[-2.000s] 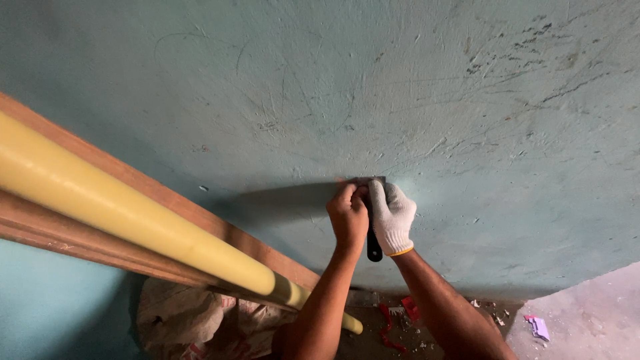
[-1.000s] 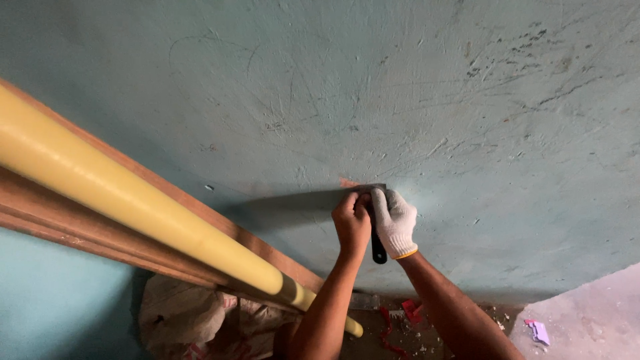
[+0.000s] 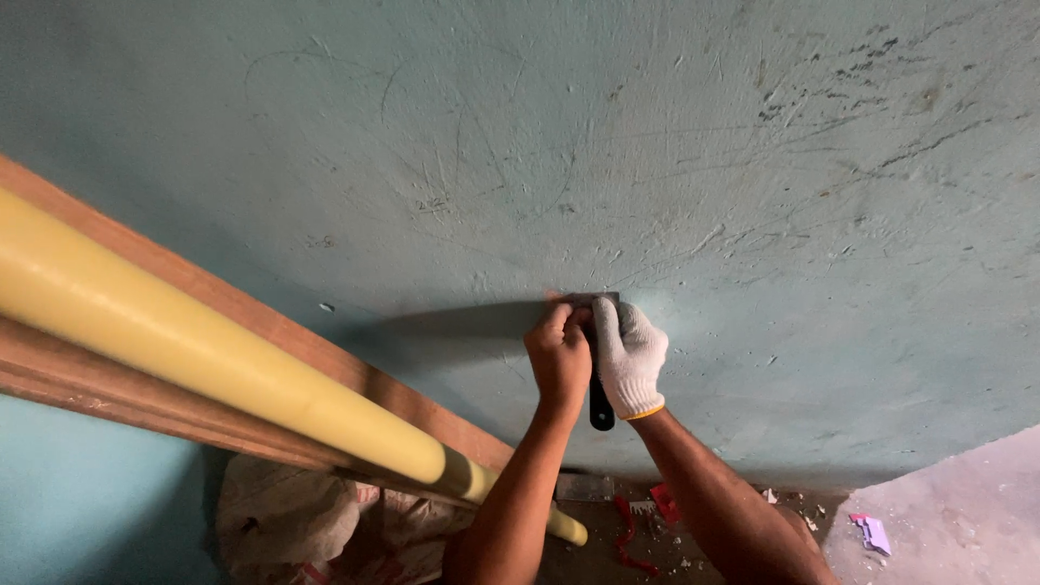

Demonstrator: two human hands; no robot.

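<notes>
A putty knife with a black handle and a flat metal blade lies against the painted blue-green wall. My right hand, in a white knitted glove with a yellow cuff edge, grips it where handle and blade meet, thumb up along the blade. Bare and beside it on the left, my left hand has its fingers bunched at the blade; how firmly they pinch it is hidden. A small orange-brown bare patch shows in the paint just left of the blade.
A yellow pole slants along a wooden frame on the left. Beneath it sit pale sacks. Along the wall's foot lie a flat metal piece, red plastic scraps and paint chips. A purple plastic piece rests at lower right.
The blade, upright against the wall two seconds ago too, has shifted slightly with both hands. The orange-brown patch beside it shows more plainly than in the oldest frame.
</notes>
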